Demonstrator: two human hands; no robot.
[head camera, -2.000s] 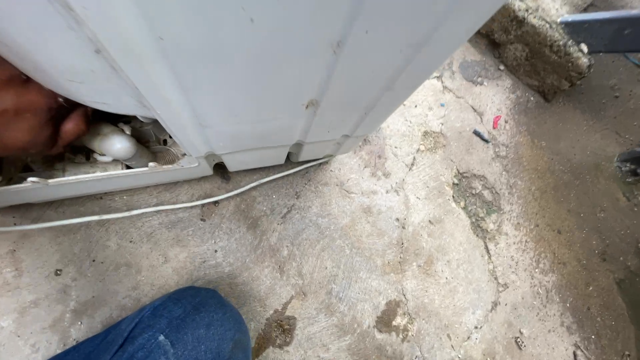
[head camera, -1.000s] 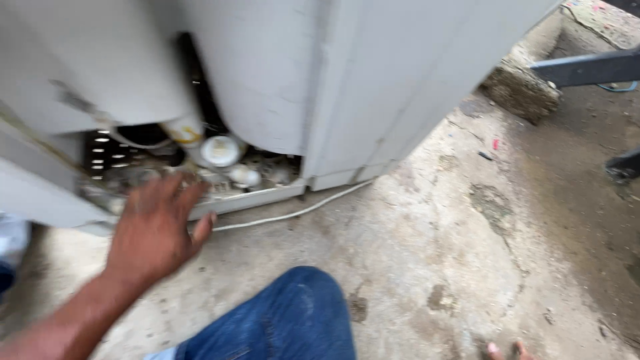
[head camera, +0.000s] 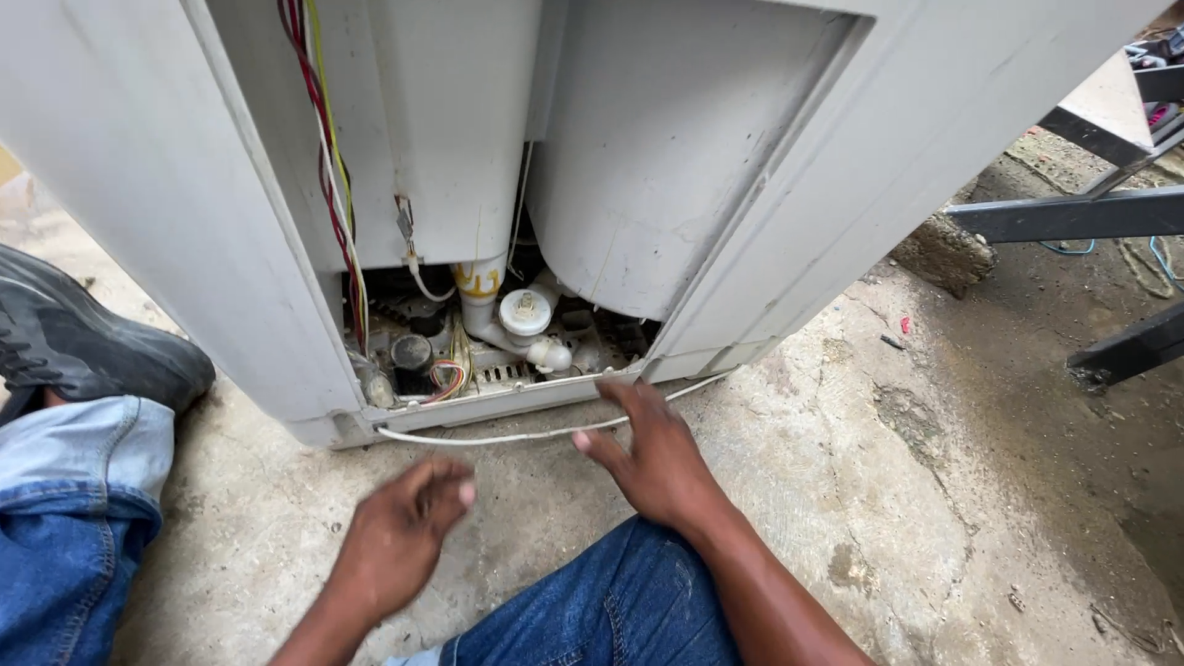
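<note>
A washing machine's grey plastic cabinet (head camera: 731, 361) stands with one side uncovered. Inside are two light grey tubs, a white drain valve with a round cap (head camera: 525, 312), drain pipes, and a bundle of red, white and yellow wires (head camera: 335, 176) on the left. My left hand (head camera: 402, 532) is in the air over the concrete, below the cabinet's bottom edge, holding nothing. My right hand (head camera: 655, 451) is at that bottom edge by the white cable (head camera: 509, 438), fingers apart and nothing in them; whether it touches the edge or cable I cannot tell.
My shoe (head camera: 102, 338) is left of the cabinet, and my jeans-covered knee (head camera: 610, 601) is below it. A rough stone block (head camera: 943, 254) lies by a dark metal frame (head camera: 1073, 217) at the right. Small debris and cracks mark the concrete floor.
My left hand has moved away from the opening at the machine's base. My right hand has come up to its bottom edge. The view has shifted, showing more of the opening.
</note>
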